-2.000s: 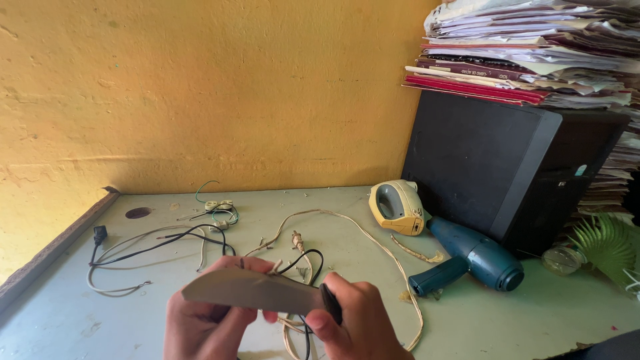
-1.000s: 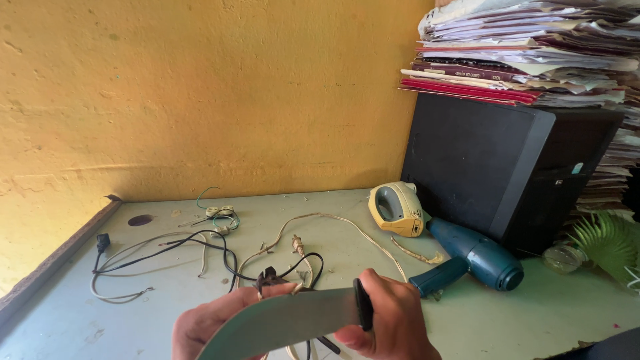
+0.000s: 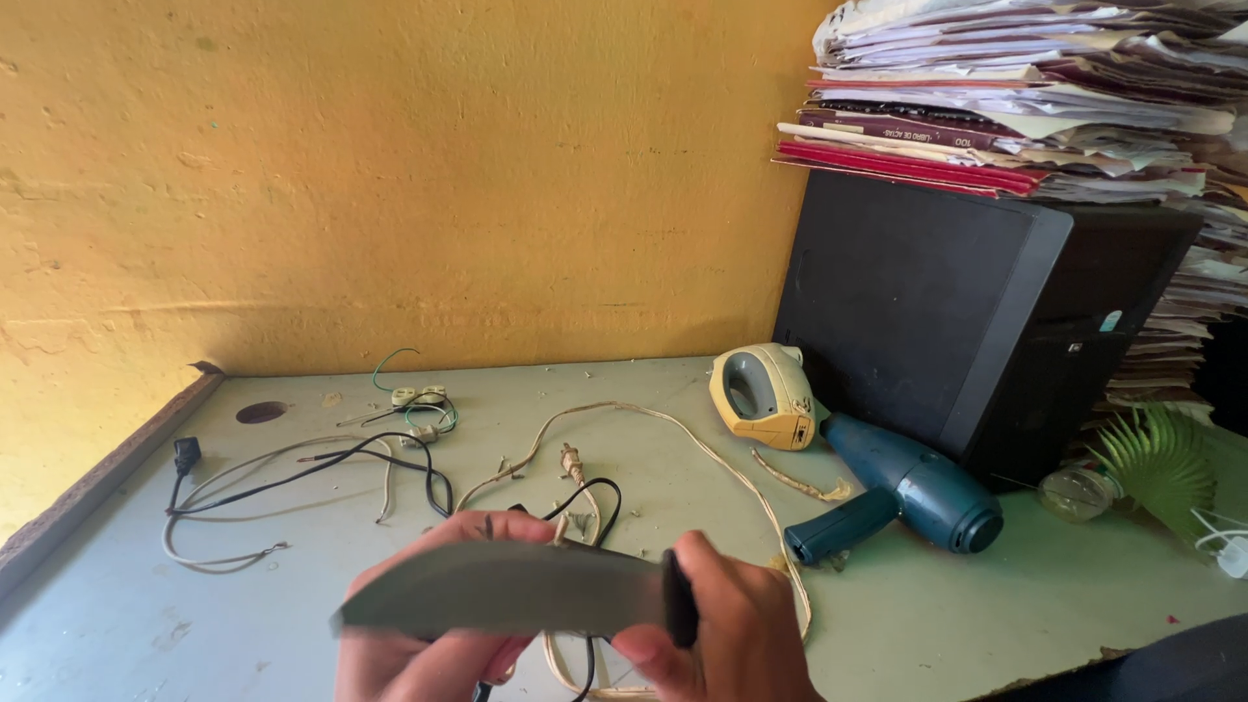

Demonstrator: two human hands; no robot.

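Note:
My right hand (image 3: 736, 624) is closed around the black handle of a wide-bladed knife (image 3: 517, 588), whose blade points left across the front of my left hand. Behind the blade, my left hand (image 3: 429, 624) pinches a light-coloured cord end (image 3: 561, 529) that sticks up past the blade's upper edge; much of this grip is hidden. A black cord (image 3: 617, 497) and a cream cord (image 3: 682, 429) run on the table around my hands. Just beyond them lies a two-prong plug (image 3: 572, 463).
Loose cords with a black connector (image 3: 186, 454) and small sockets (image 3: 418, 396) lie at left. A blue hair dryer (image 3: 926, 492), a cream-yellow appliance housing (image 3: 765, 397) and a black computer tower (image 3: 907, 302) under stacked papers (image 3: 1004, 97) stand at right, with a clear jar (image 3: 1077, 490).
The knife blade has swung from tilting down at the left to nearly level, and now covers more of my left hand. The knife stays in my right hand. The other things lie as before.

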